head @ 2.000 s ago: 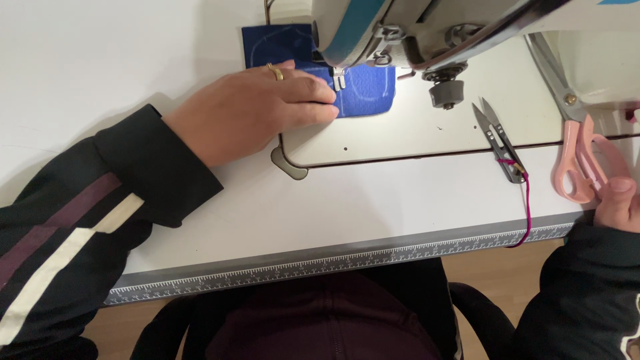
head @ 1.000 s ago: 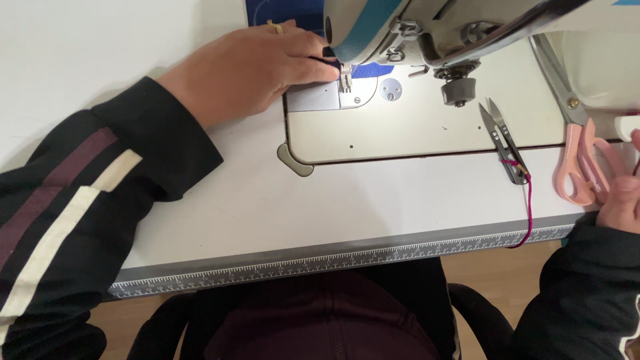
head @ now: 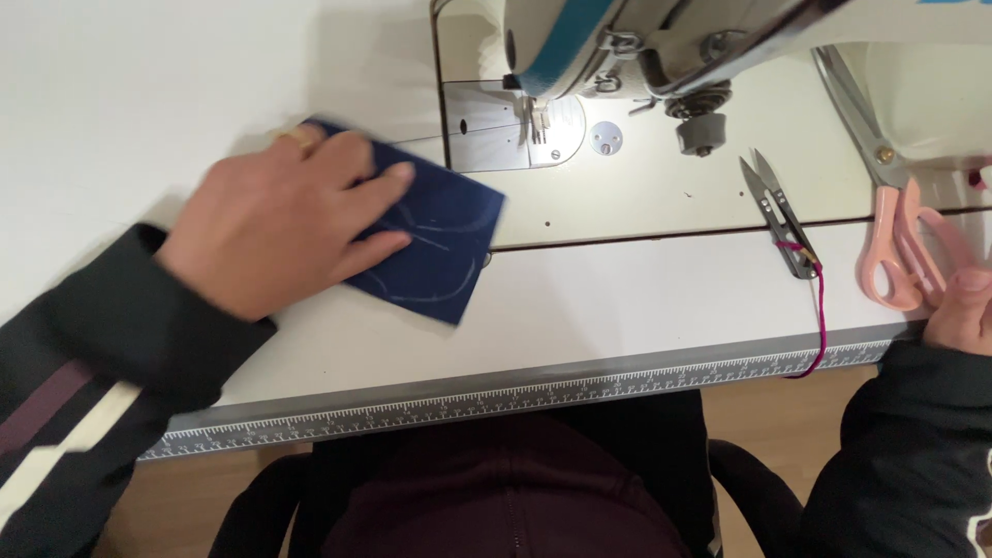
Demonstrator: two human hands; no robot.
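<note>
My left hand (head: 279, 213) holds a dark blue piece of fabric (head: 442, 240) with pale chalk-like lines, over the white table left of the sewing machine. A thread stretches from the fabric toward the machine's presser foot (head: 539, 122), which stands over the metal needle plate (head: 488, 128). At the right edge, my right hand (head: 963, 310) rests by the handles of pink-handled scissors (head: 887, 248); it is partly cut off, and whether it grips anything is unclear. Thread snips (head: 783, 217) with a magenta cord lie left of the scissors.
The sewing machine's head (head: 612, 46) overhangs the bed at the top. A round metal cover (head: 606, 138) sits beside the needle plate. Along the table's near edge runs a printed ruler strip (head: 496, 403).
My left hand has drawn the blue fabric out from under the presser foot, toward the left and nearer to me. The needle plate is now exposed. My right hand has stayed near the scissors.
</note>
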